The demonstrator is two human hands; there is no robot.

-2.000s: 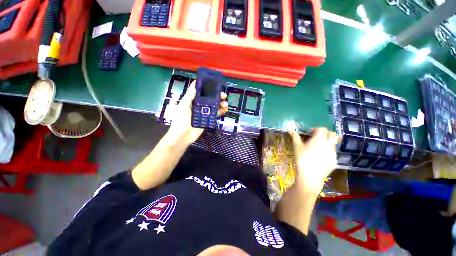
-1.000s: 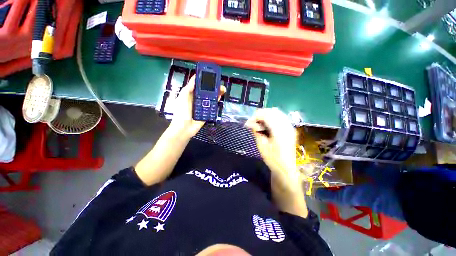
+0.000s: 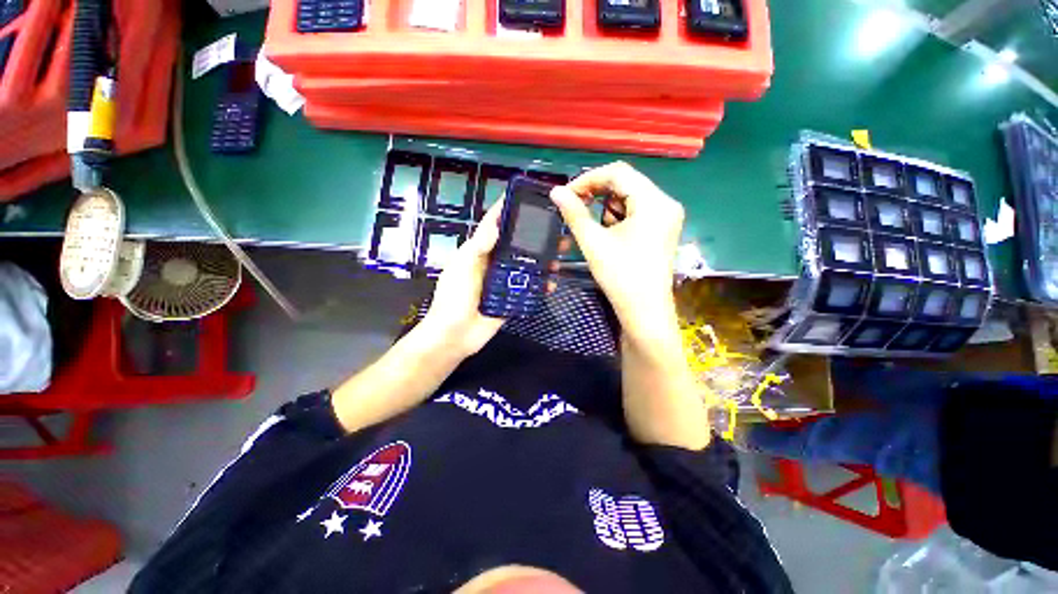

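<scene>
A dark blue keypad phone (image 3: 522, 246) is held tilted, screen and keys up, in my left hand (image 3: 466, 284). My right hand (image 3: 621, 226) is at the phone's upper right corner, thumb and fingertips together. A small dark thing shows inside its curled fingers; I cannot tell what it is. Behind the phone, a clear lens tray (image 3: 395, 211) with black-framed windows lies at the table edge, partly hidden by the phone and hands.
Red-orange foam trays (image 3: 511, 116) with phones are stacked ahead. A separate phone (image 3: 236, 120) lies left. Stacked lens trays (image 3: 888, 250) stand right. Yellow frames (image 3: 710, 369) lie below the table edge. A black hose (image 3: 89, 70) hangs left. Another person's sleeve (image 3: 1004, 464) is at right.
My right hand has moved from the yellow frames up to the phone's top right corner. The phone has moved slightly right and tilted. More of the lens tray's left side shows.
</scene>
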